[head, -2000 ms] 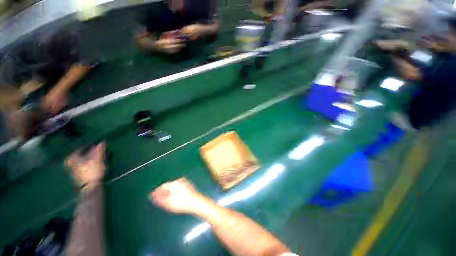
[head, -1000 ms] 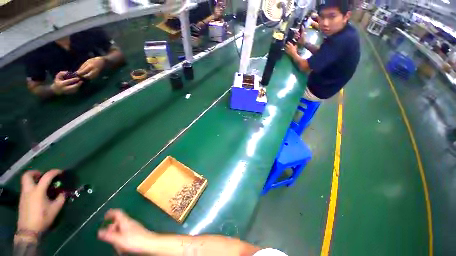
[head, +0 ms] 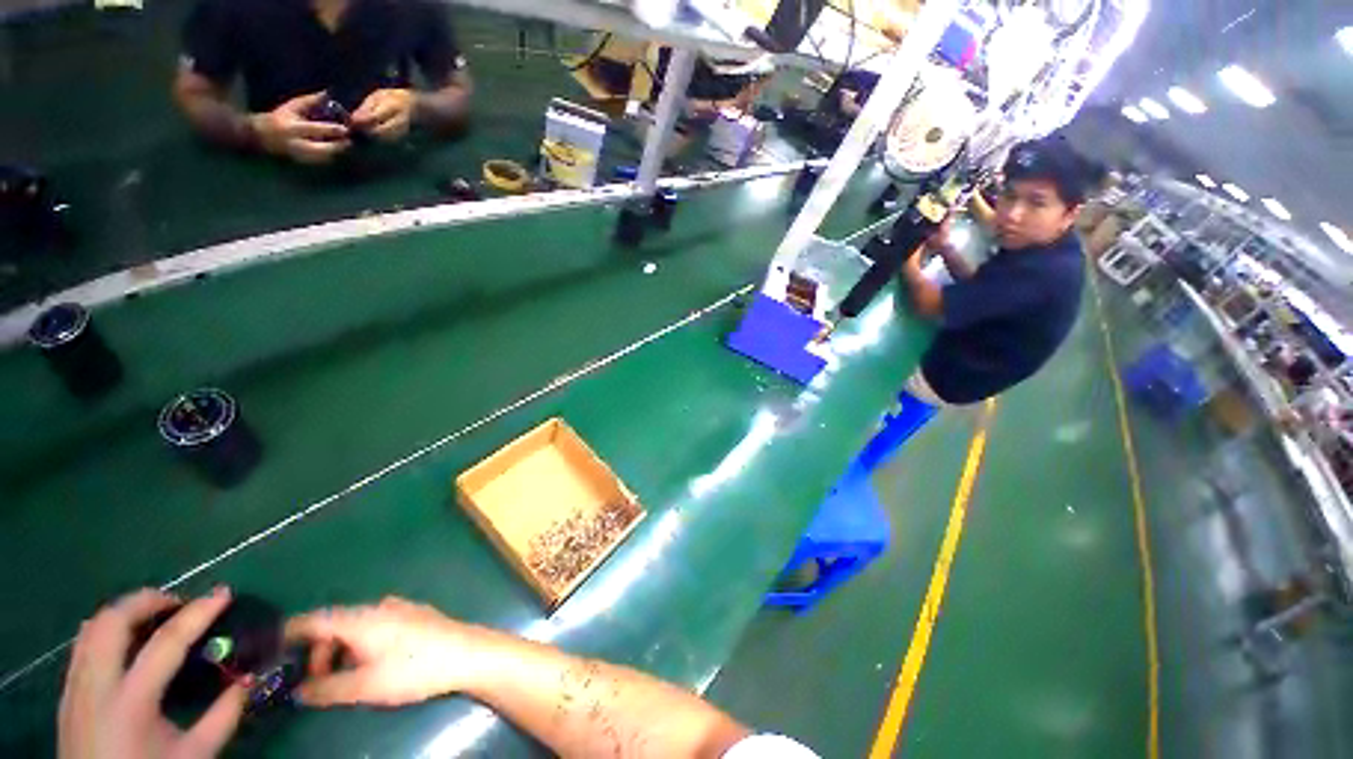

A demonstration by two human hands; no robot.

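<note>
My left hand (head: 134,675) holds a black cylindrical housing (head: 245,630) at the lower left, its open face showing a green component (head: 220,650). My right hand (head: 379,653) is at the right side of the unit, fingertips at the housing and a small dark round part (head: 270,685) with red wire beside it. Whether the right fingers pinch a small piece is too small to tell. An open tan carton tray (head: 512,552) with small brownish pieces in its near right part sits beyond my right forearm.
Two black cylinders stand on the green table at left (head: 223,452) (head: 89,363). A blue bin (head: 776,338) stands farther along. A worker (head: 1006,304) sits at the right beside blue stools (head: 838,519). Another worker's hands (head: 349,126) are across the pale rail.
My right hand has moved left to the unit, and the left hand has moved slightly right with it. The view has shifted, showing two standing cylinders at left.
</note>
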